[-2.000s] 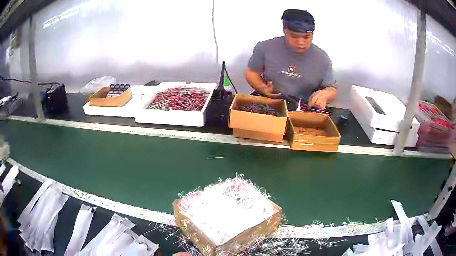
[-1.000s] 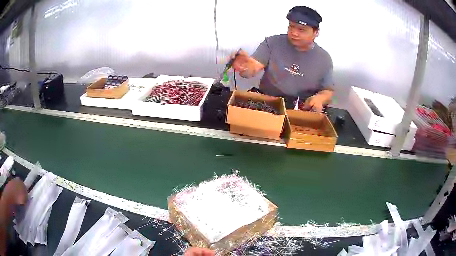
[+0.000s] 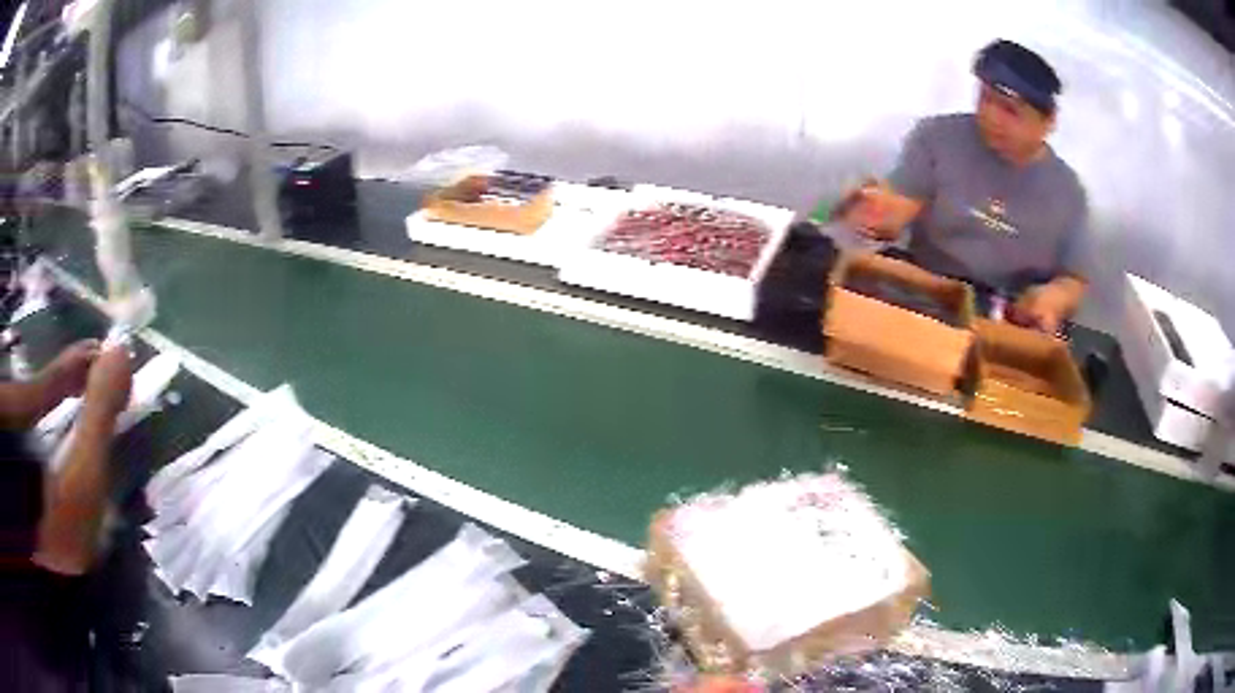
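The tan carton (image 3: 792,569) with a white top stands at the near edge of the green belt, with fine whitish and reddish strands clinging around it. A small blurred bit of a hand, which looks like my left hand (image 3: 727,685), shows at the bottom edge by the carton's near side. Its fingers and any hold are cut off. My right hand is not in view. Long white strips lie in fanned piles on the dark bench, one pile (image 3: 434,616) left of the carton and another (image 3: 237,494) farther left.
Another person's bare forearms (image 3: 88,447) reach in at the left edge, hands by a whitish thing. Across the green belt (image 3: 542,399) are a white tray of red-and-silver parts (image 3: 779,257), two open cartons (image 3: 894,332) and a person in grey (image 3: 995,203). More white strips (image 3: 1178,663) lie lower right.
The view has swung left, so the carton and far-side things sit farther right and another person's forearms show at left. The opposite person's raised hand is lower than one second ago.
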